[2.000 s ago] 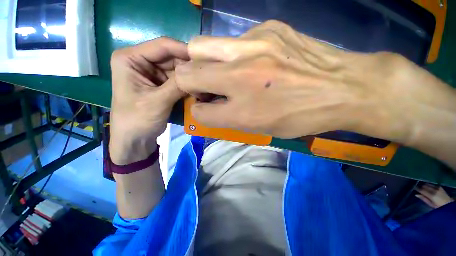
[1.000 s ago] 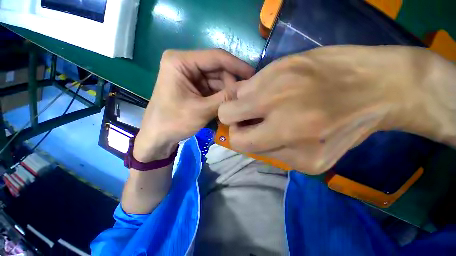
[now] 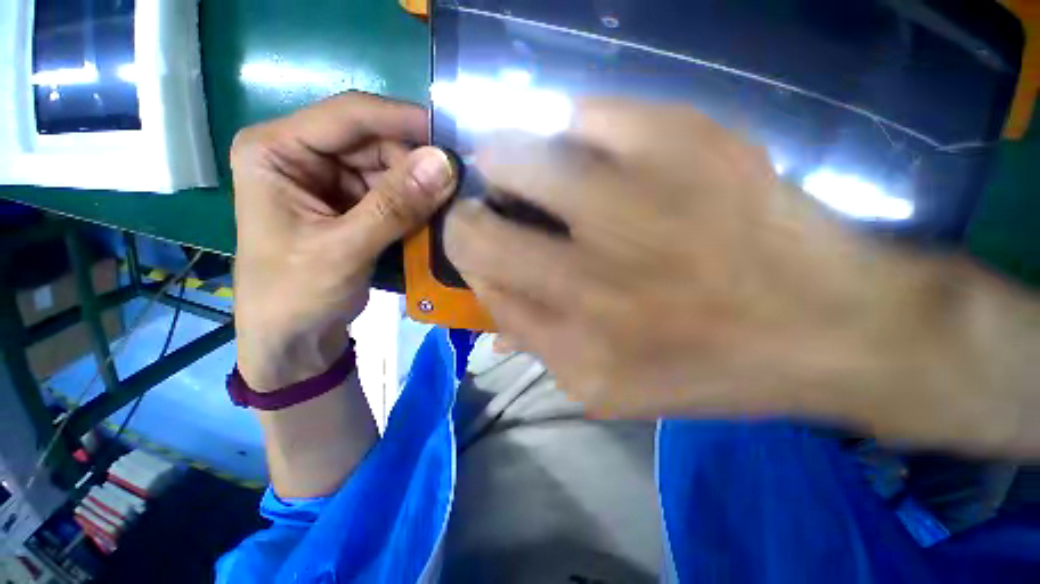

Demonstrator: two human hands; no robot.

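Observation:
A glossy black screen panel (image 3: pixel 707 80) lies in the orange fixture (image 3: pixel 439 299), with bright reflections and a thin pale line across it. My left hand (image 3: pixel 342 205) is at the panel's left short edge, thumb and fingers closed on a small dark piece (image 3: pixel 453 171) at that edge; I cannot tell if it is a flex cable. My right hand (image 3: pixel 673 251) is blurred over the lower left part of the panel, fingers bent, with a dark gap between them; whether it holds anything is not clear. It hides much of the fixture's near side.
A white foam tray (image 3: pixel 171 137) holding a black panel (image 3: pixel 86 69) is on the green bench (image 3: pixel 285 46) at far left. Below the bench edge are green metal legs, a brown box (image 3: pixel 51 299) and red and white items (image 3: pixel 120 496) at lower left.
The view has swung back, so the panel and tray appear lower and the panel further left. My right hand has come away from my left fingertips and moved toward me, baring the left thumb.

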